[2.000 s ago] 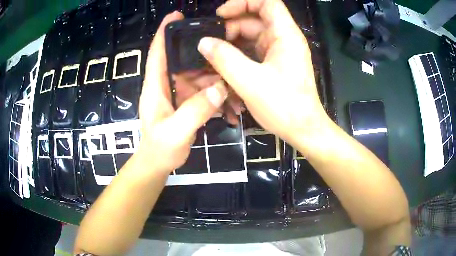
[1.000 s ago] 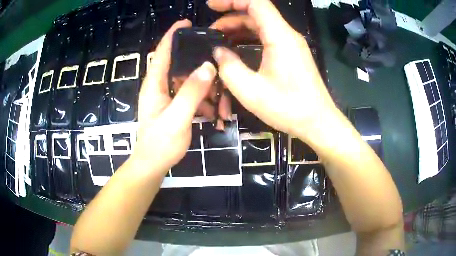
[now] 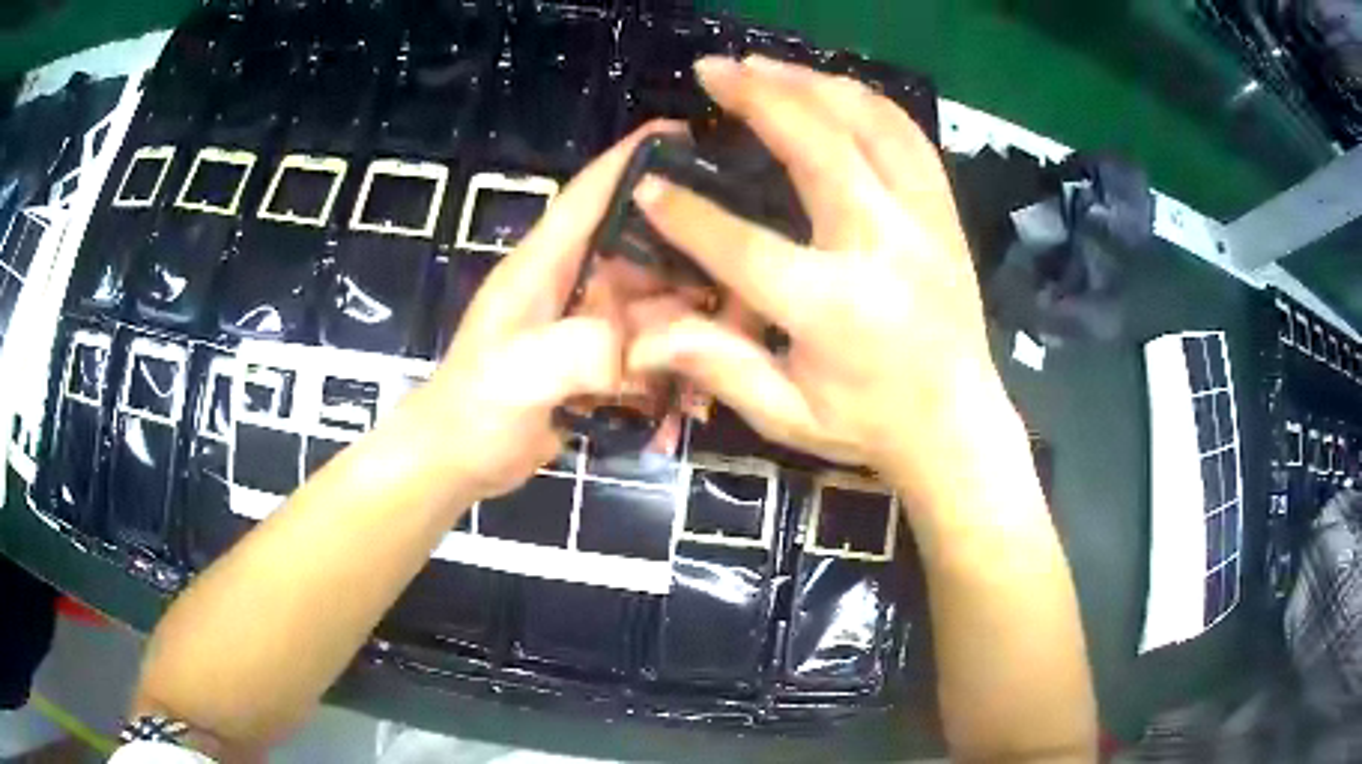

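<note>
A black phone-type housing (image 3: 642, 232) is held tilted between both hands over the tray; its face is mostly covered and fingers show through its lower part. My left hand (image 3: 515, 358) grips its left and lower side. My right hand (image 3: 851, 284) lies over its upper right, with a fingertip on the upper face. Whether an adhesive pad lies under that fingertip cannot be told. A white-edged sheet with black cells (image 3: 627, 517) lies on the tray below the hands, partly hidden by the left forearm.
The glossy black tray (image 3: 575, 620) has pockets, several with cream square frames (image 3: 400, 197). Dark film scraps (image 3: 1078, 246) and a small white tab (image 3: 1029, 351) lie right. A sticker sheet (image 3: 1192, 493) lies farther right. A checked sleeve shows at the right edge.
The view has turned and shifted. The housing is more tilted, and my right hand now spreads over it. The single glossy panel on the right is now mostly hidden behind the right forearm.
</note>
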